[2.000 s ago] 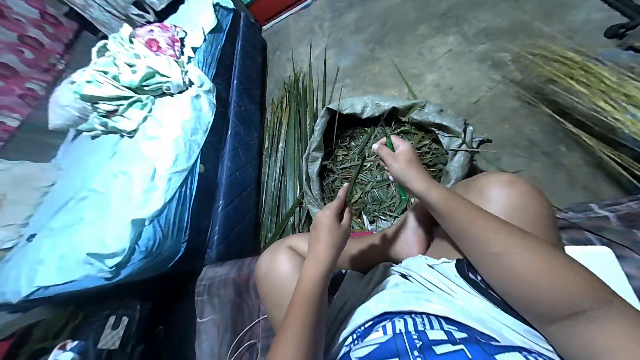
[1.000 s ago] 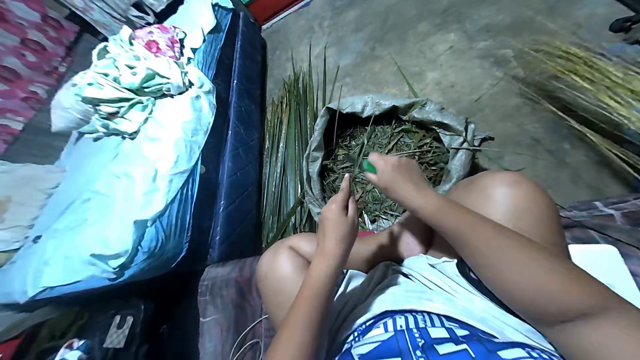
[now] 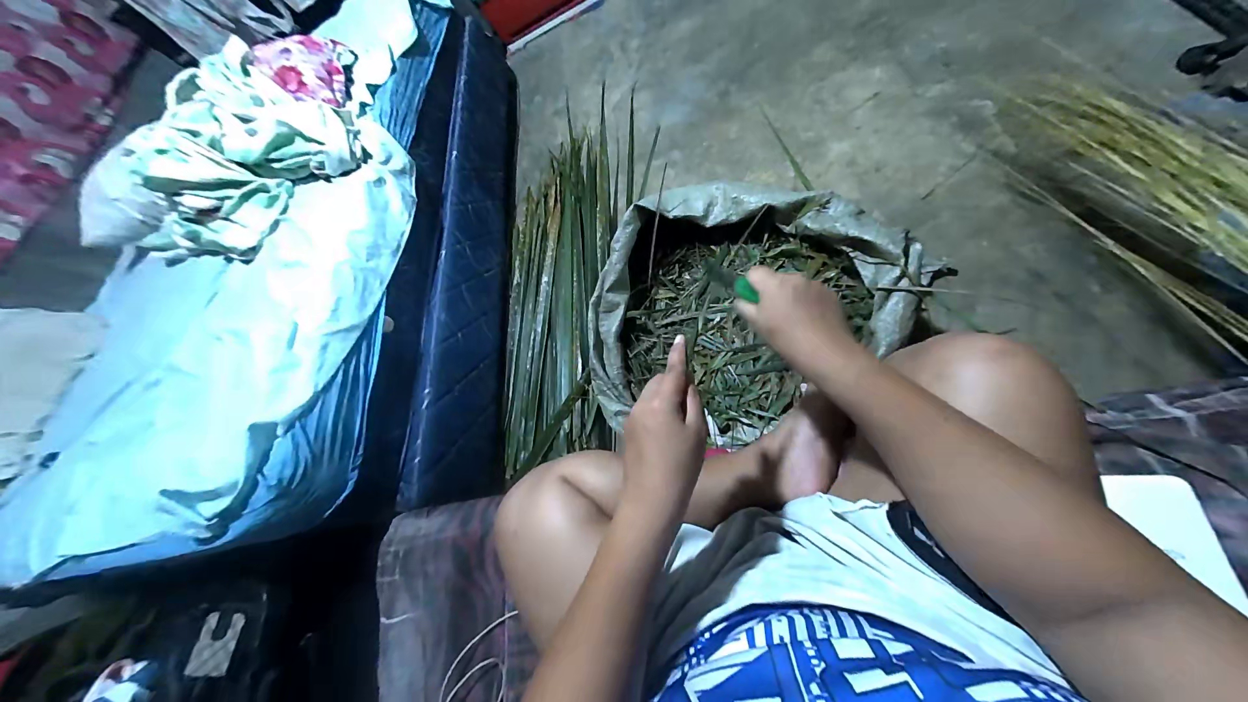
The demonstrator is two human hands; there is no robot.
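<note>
My right hand [image 3: 795,307] is closed around the green handle [image 3: 746,290] of a knife, whose dark blade points up and left over an open woven sack [image 3: 609,292]. Short green and brown leaf scraps [image 3: 751,375] fill the sack. At the sack's near left side is my left hand [image 3: 668,414], forefinger pointing up with the thumb alongside. Whether a thin strip lies between those fingers cannot be told. Long green palm leaves [image 3: 556,302] lie in a bundle left of the sack.
A dark blue mattress [image 3: 463,263] with light blue sheet and crumpled cloths [image 3: 234,156] stands at left. Yellowish thin strips [image 3: 1141,166] lie on the concrete floor [image 3: 780,78] at right. My crossed legs are close against the sack, over a dark cloth [image 3: 439,585].
Two seconds ago a long green leaf strip showed between my hands; it is not plainly visible now. My right hand has shifted, with the green handle still in it.
</note>
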